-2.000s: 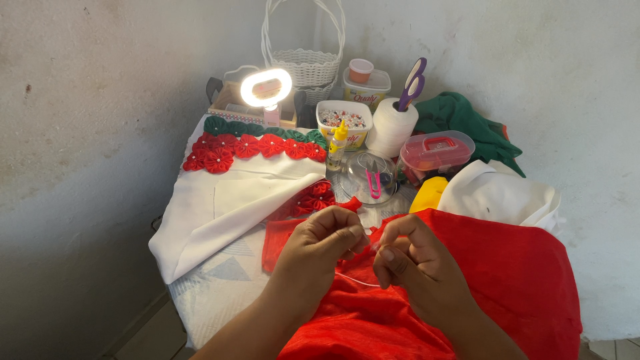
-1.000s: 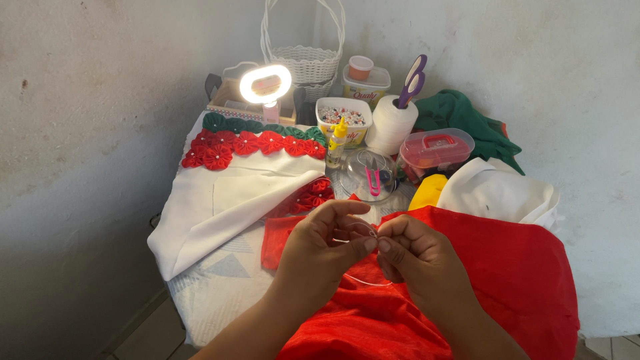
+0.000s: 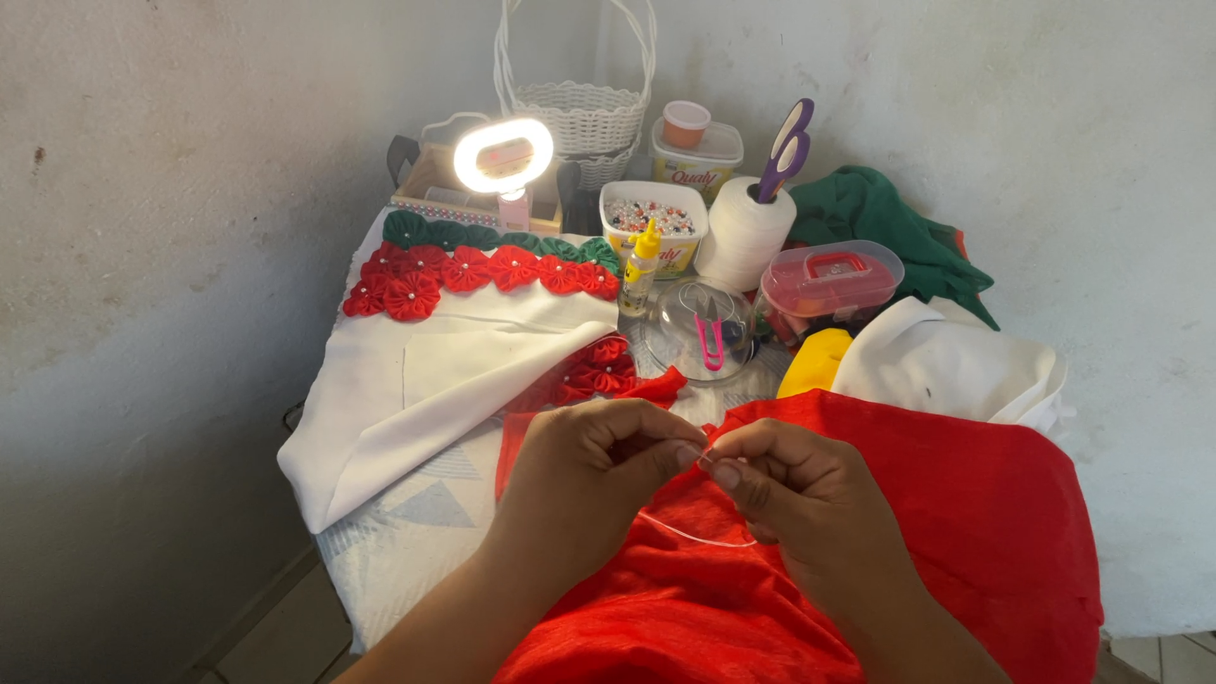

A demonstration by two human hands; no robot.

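My left hand (image 3: 594,475) and my right hand (image 3: 807,503) meet fingertip to fingertip above red fabric (image 3: 969,503), both pinching white thread (image 3: 698,540). A loop of the thread hangs below them across the red fabric. Whether a needle is between the fingers is too small to tell. Beyond my left hand lies white fabric (image 3: 475,370), folded over, with red and green gathered fabric rosettes (image 3: 413,285) bearing pearl-like beads. Pink thread snips (image 3: 710,342) rest on a clear round lid (image 3: 665,328) just past my hands.
A lit lamp (image 3: 503,157), a white wicker basket (image 3: 579,119), a tub of beads (image 3: 654,214), a glue bottle (image 3: 638,271), a thread cone (image 3: 746,233) with purple-handled scissors (image 3: 787,157) and a pink-lidded box (image 3: 831,280) stand at the back. Green fabric (image 3: 874,223) lies right.
My hands were slightly apart two seconds ago; their fingertips are now together at the thread. My left fingers, more raised a second ago, have curled lower.
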